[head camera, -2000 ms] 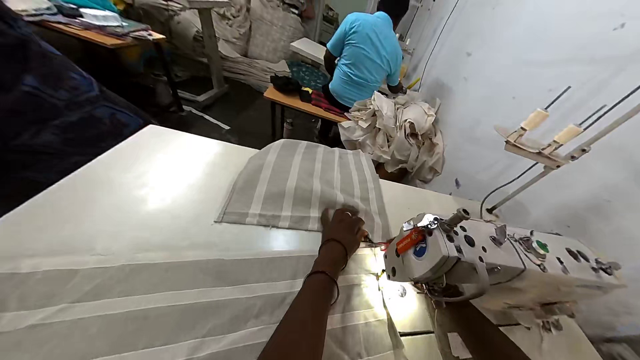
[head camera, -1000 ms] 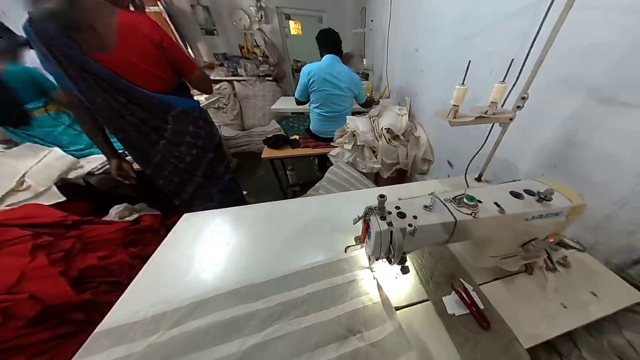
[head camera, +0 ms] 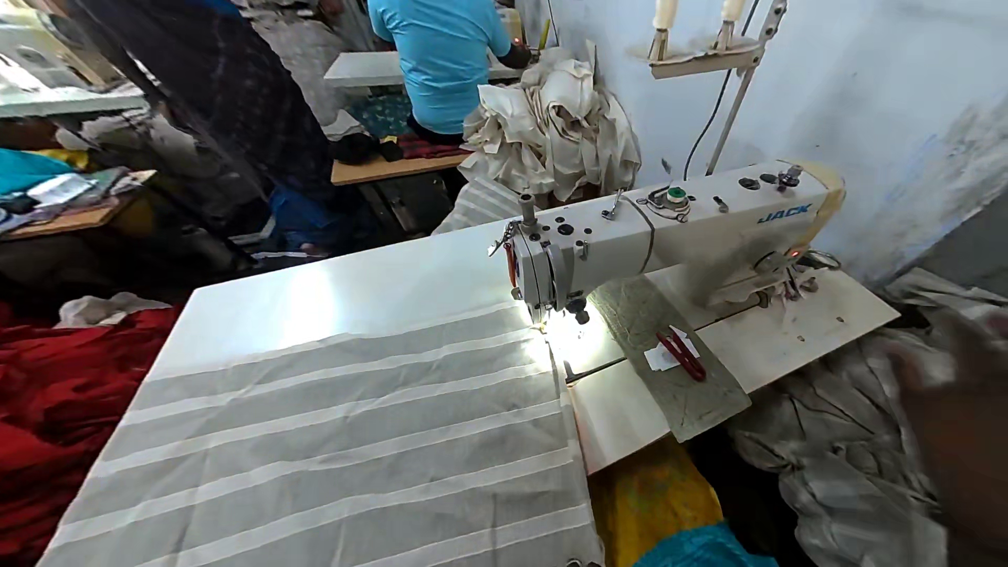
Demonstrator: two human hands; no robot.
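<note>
A white Jack sewing machine (head camera: 677,228) stands on its table, its lamp shining at the needle area. Grey cloth with white stripes (head camera: 339,441) lies flat over the table's left part, its right edge running down from near the presser foot. Red thread snips (head camera: 682,356) rest on scraps of white paper, on a grey-green panel right of the needle. My right hand (head camera: 957,409) is a dark blur at the right edge, beside heaped grey cloth (head camera: 843,441); its fingers and anything in them cannot be made out. My left hand is out of view.
A thread stand (head camera: 736,102) rises behind the machine by the wall. Crumpled cream cloth (head camera: 555,126) is piled beyond the table, near a seated person in a blue shirt (head camera: 445,63). Another person in dark clothing (head camera: 244,102) stands at left. Red cloth (head camera: 71,402) lies left.
Two seconds ago a hand lay on a striped piece by the needle; that hand is now out of view. The striped piece partly shows beyond the table's far edge. The view has shifted markedly.
</note>
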